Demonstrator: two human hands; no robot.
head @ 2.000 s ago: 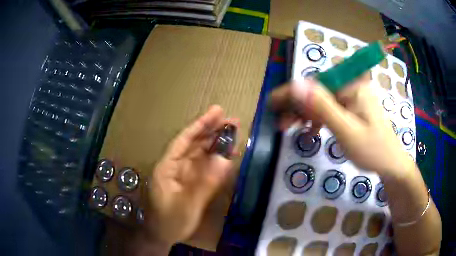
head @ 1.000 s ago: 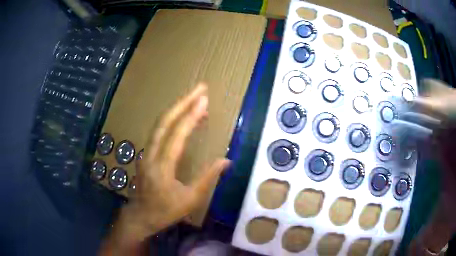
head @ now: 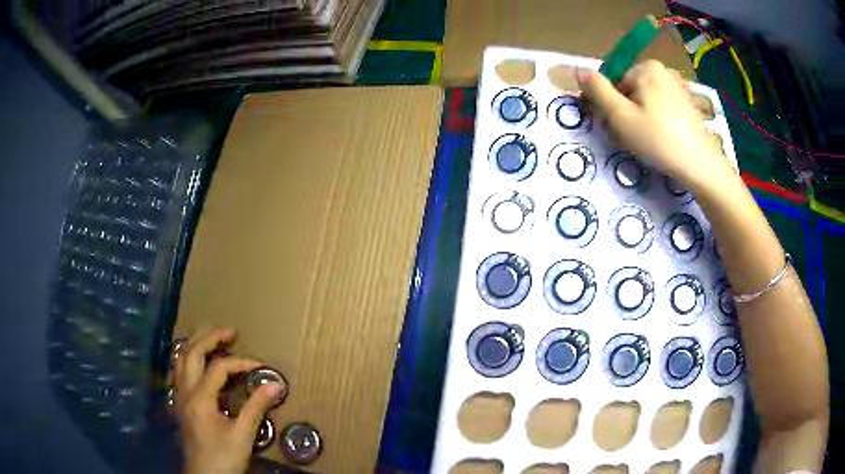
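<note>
My left hand is at the lower left of the brown cardboard sheet, its thumb and fingers on a glossy dark speaker driver. Another driver lies face up just right of it; others are partly hidden by the hand. My right hand is over the upper part of the white cutout tray, closed round the green test probe. Its fingertips are beside a driver in the second row. Several rows of the tray hold drivers with round magnets up; lower holes show tan.
A clear blister tray stands at the far left. Stacked trays with cardboard layers are at the upper left. Thin red wires run from the probe to the right. Brown backing cardboard lies beyond the white tray.
My left hand has moved down and left onto a driver. My right hand has moved from the tray's right edge to its upper part, and the green probe shows again.
</note>
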